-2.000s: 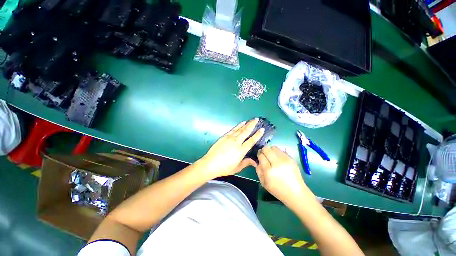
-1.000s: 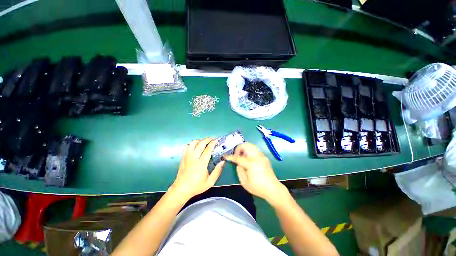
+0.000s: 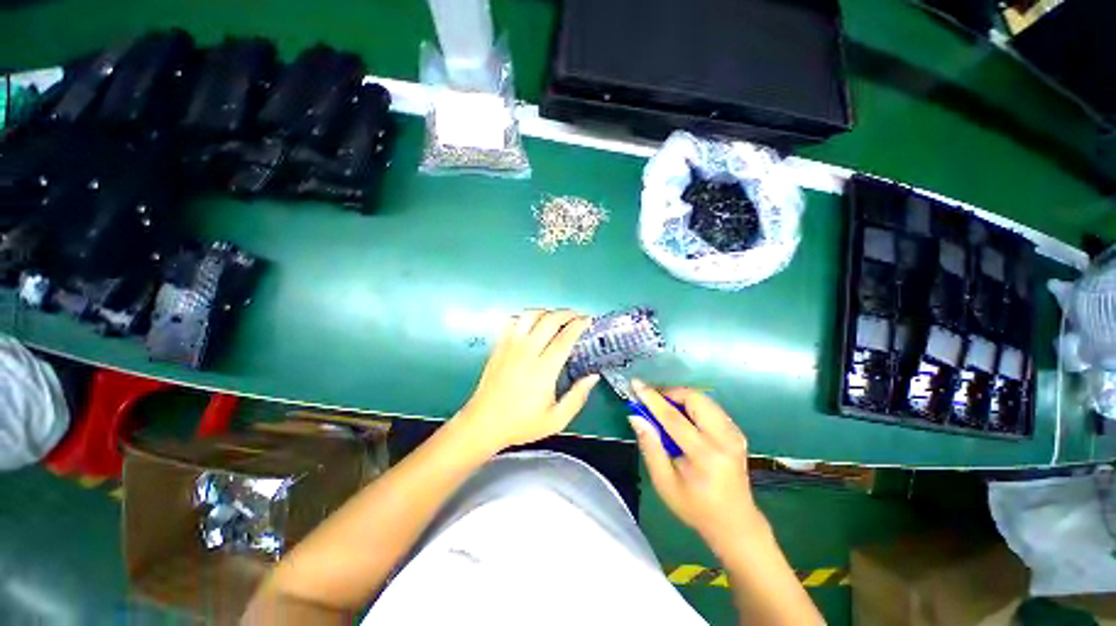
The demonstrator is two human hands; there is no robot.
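Note:
A black plastic housing (image 3: 619,341) with a ribbed greyish face lies at the bench's front middle. My left hand (image 3: 535,382) holds it at its left end. My right hand (image 3: 700,455) is closed around the blue-handled pliers (image 3: 657,418). The metal jaws point up and left and reach the housing's lower edge; whether they grip anything is too small to tell. A loose pile of tiny metal pins (image 3: 568,221) lies behind the housing. The open clear bag (image 3: 722,213) with small black parts stands behind and to the right.
Heaped black housings (image 3: 196,135) fill the left. A labelled zip bag (image 3: 475,131) stands by the white post. Black trays (image 3: 698,67) are stacked at back centre. A blister tray (image 3: 937,306) with housings is at right, beside a white fan (image 3: 1092,320). A cardboard box (image 3: 184,514) sits below left.
The pliers, lying on the bench before, are now in my right hand with their jaws at the housing. My left hand still holds the housing. The camera view has shifted and tilted.

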